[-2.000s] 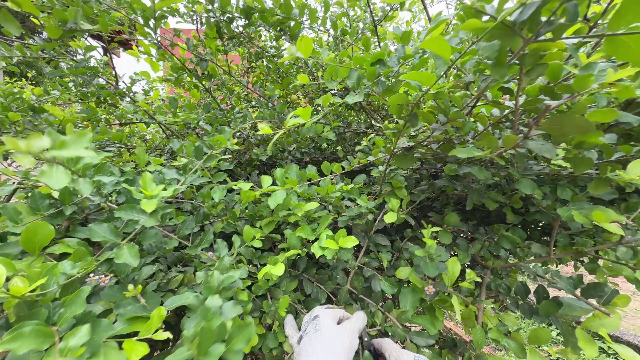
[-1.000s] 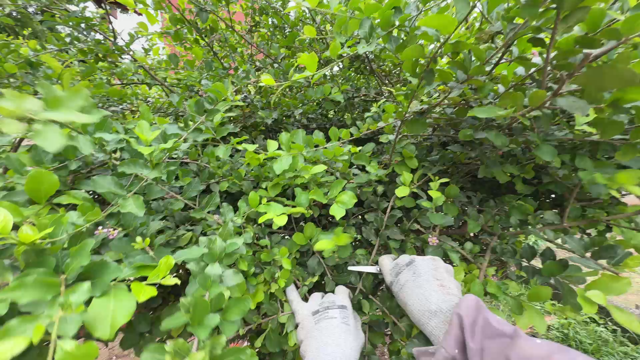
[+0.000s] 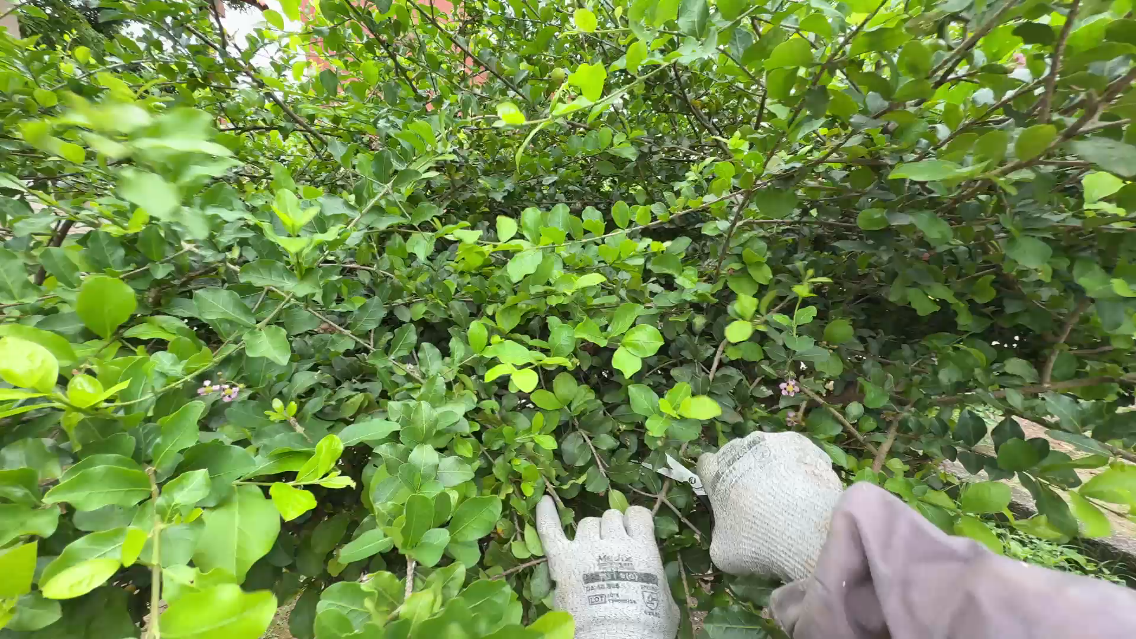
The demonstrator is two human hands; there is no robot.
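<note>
My left hand (image 3: 611, 572), in a light grey knitted work glove with dark print, is at the bottom centre among the leaves of a dense green shrub (image 3: 532, 337). Its fingertips touch the foliage near a thin twig; whether they grip anything is hidden. Just to its right, my right hand (image 3: 770, 506), gloved alike, is closed on a tool whose handle is hidden. A short metal blade (image 3: 682, 473) sticks out leftward from that fist, beside thin branches. A greyish-mauve sleeve (image 3: 958, 577) covers the right arm.
Leafy branches fill most of the view, with blurred leaves (image 3: 151, 151) close by at upper left. Small pink flowers (image 3: 790, 387) grow near my right hand. A woody branch (image 3: 1056, 386) crosses at right. Behind the shrub stands a reddish structure (image 3: 457, 40); grass (image 3: 1047, 550) shows at lower right.
Two seconds ago both hands were only partly visible at the bottom edge. Both then came further into view, the right with its blade. Since one second ago the blade has tilted, its tip now pointing up-left.
</note>
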